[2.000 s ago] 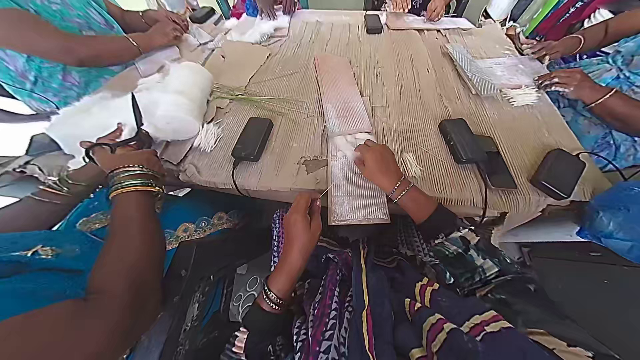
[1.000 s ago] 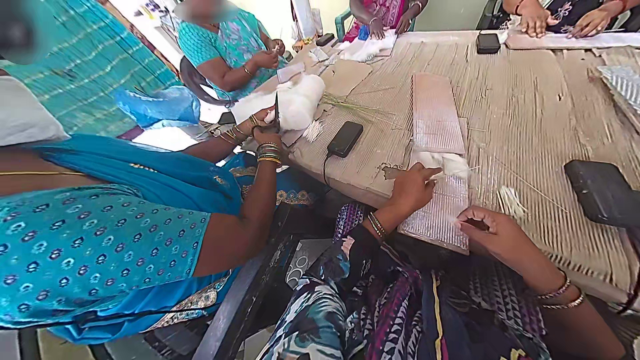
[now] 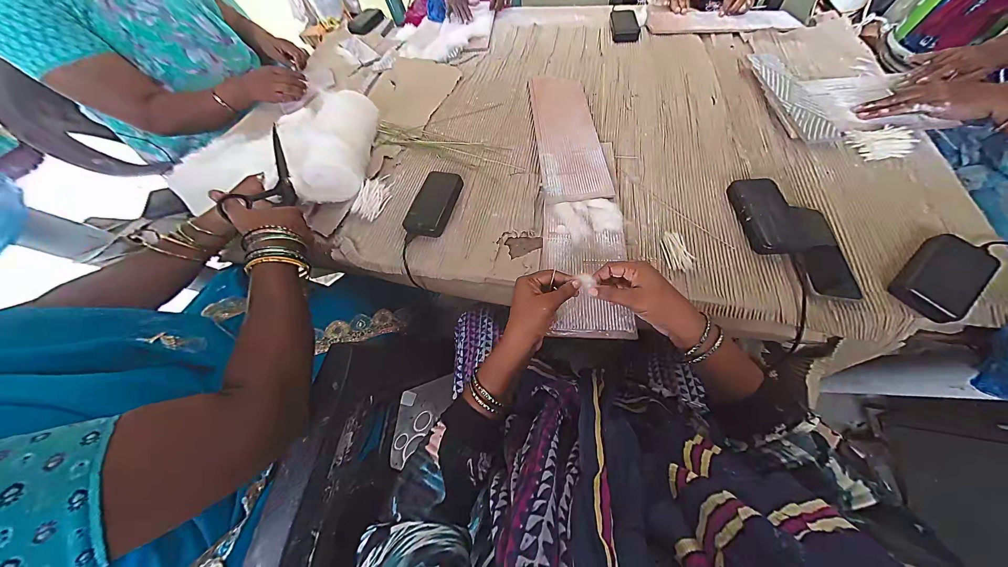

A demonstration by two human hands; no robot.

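Above the near end of a ribbed strip of board (image 3: 591, 315), my left hand (image 3: 543, 299) pinches a thin stick between thumb and fingers. My right hand (image 3: 634, 290) meets it fingertip to fingertip, and both pinch a small tuft of white cotton (image 3: 583, 282). Just beyond my hands, loose cotton pieces (image 3: 584, 219) lie on the ribbed strip. A pinkish ribbed board (image 3: 568, 138) reaches from there toward the table's middle. To the right of my right hand rests a small bunch of short white sticks or wicks (image 3: 677, 250).
Corrugated cardboard (image 3: 488, 228) covers the table. Black corded boxes (image 3: 433, 205) lie left and right, one beside a phone (image 3: 823, 256). At left, a co-worker's hand holds black scissors (image 3: 281, 177) near a cotton roll (image 3: 335, 150). Other co-workers' hands work around the table.
My hands, apart over the strip one second ago, are now together at the tuft. The co-worker's scissors show again, blades upward. The view has swung right and back.
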